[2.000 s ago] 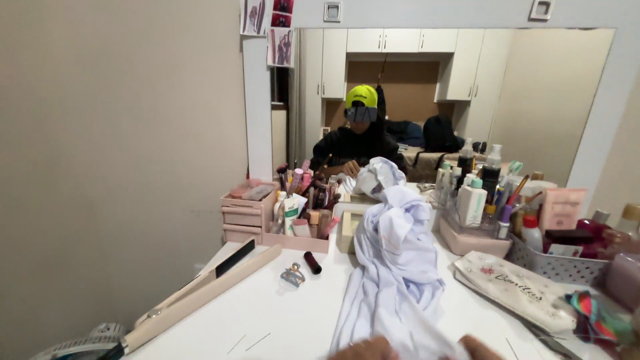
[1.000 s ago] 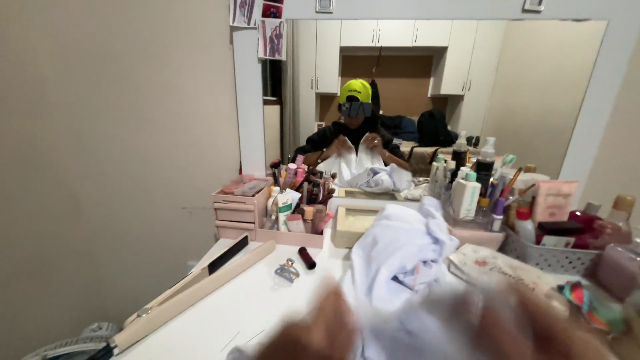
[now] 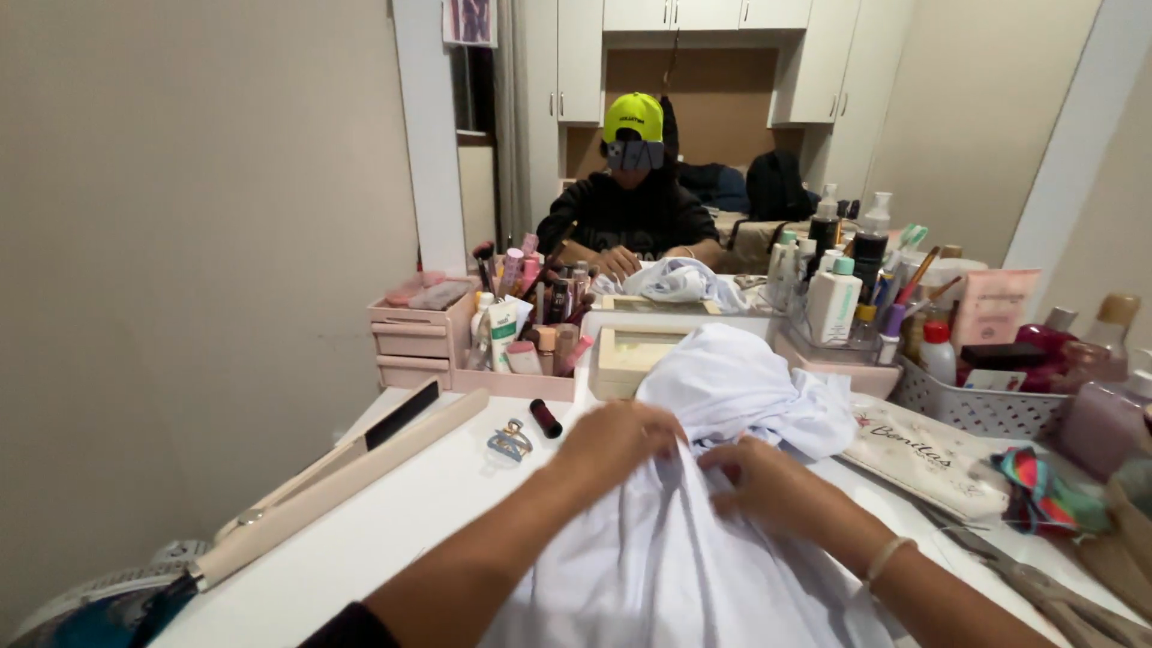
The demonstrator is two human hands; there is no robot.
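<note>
A pale white-blue cloth [image 3: 711, 382] lies bunched toward the mirror, and its nearer part spreads over the white tabletop [image 3: 360, 540] to the front edge of the view. My left hand [image 3: 625, 445] pinches a fold of it near the middle, fingertips on the fabric. Just to the right, my right hand [image 3: 765, 486] is at the same gathered folds, slightly blurred, with thumb and fingers curved at the cloth; whether it grips is unclear. A pale band circles my right wrist. Both hands also show partly in the mirror [image 3: 846, 162].
At left lie a hair straightener [image 3: 333, 486], a claw hair clip [image 3: 510, 441] and a dark red tube [image 3: 545, 418]. Pink drawers [image 3: 409, 340] and cosmetics stand behind. At right are a printed pouch [image 3: 927, 454], a colourful scrunchie [image 3: 1048, 490], scissors [image 3: 1035, 585] and a grey basket [image 3: 981, 405] of bottles.
Both hands have moved forward from the near edge onto the cloth's middle. The cloth, raised between the hands in the mirror a second ago, now lies lower and spreads toward me.
</note>
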